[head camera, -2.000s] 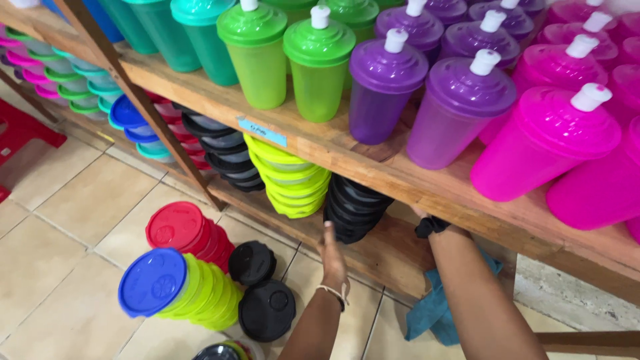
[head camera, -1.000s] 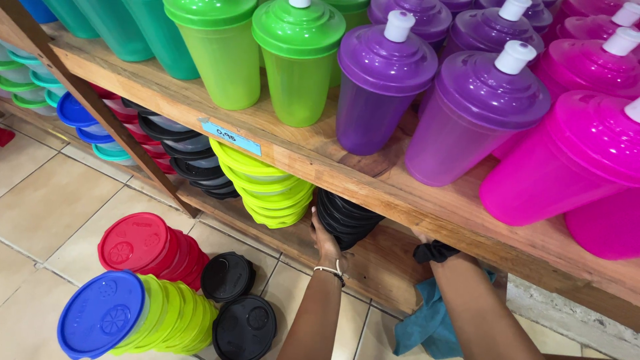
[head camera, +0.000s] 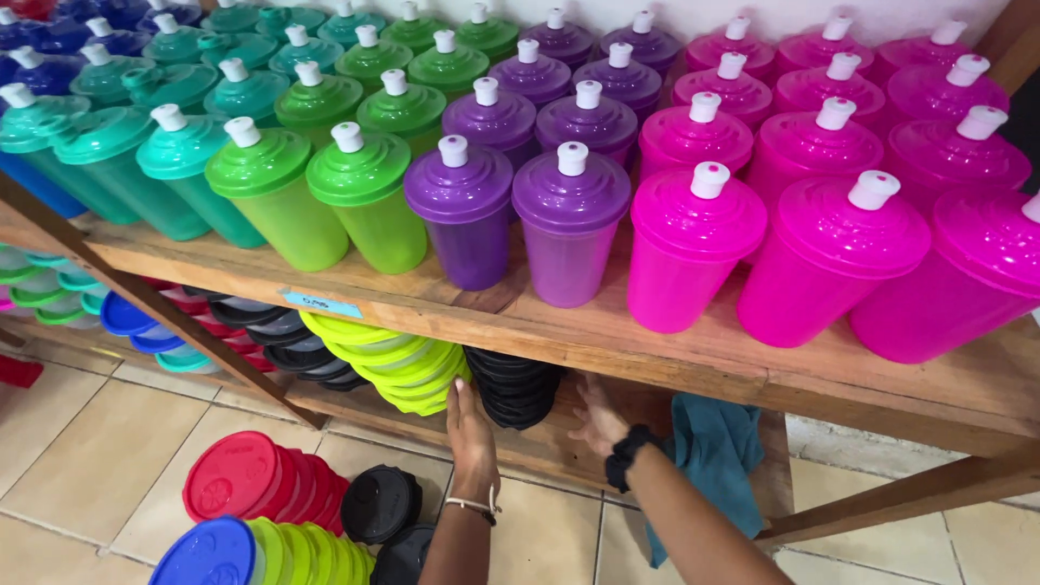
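Note:
A stack of black plastic containers (head camera: 512, 386) stands on the lower shelf, its top hidden by the upper board. My left hand (head camera: 471, 435) is upright with fingers extended, at the gap between that stack and the lime-lidded containers (head camera: 398, 361); whether it touches them is unclear. To the right of the black stack, my right hand (head camera: 597, 418) has its fingers spread and holds nothing, partly under the board's edge. A teal cloth (head camera: 715, 463) hangs over the lower shelf beside my right wrist.
Rows of lidded plastic cups (head camera: 475, 219) fill the upper wooden shelf (head camera: 569, 333). On the tiled floor lie red containers (head camera: 260, 479), a lime stack with a blue lid (head camera: 203, 556) and black containers (head camera: 382, 504). A diagonal wooden brace (head camera: 902, 500) stands at right.
My right hand, hidden behind the shelf edge earlier, now shows with fingers spread, apart from the black stack. The view has shifted to take in more of the upper shelf.

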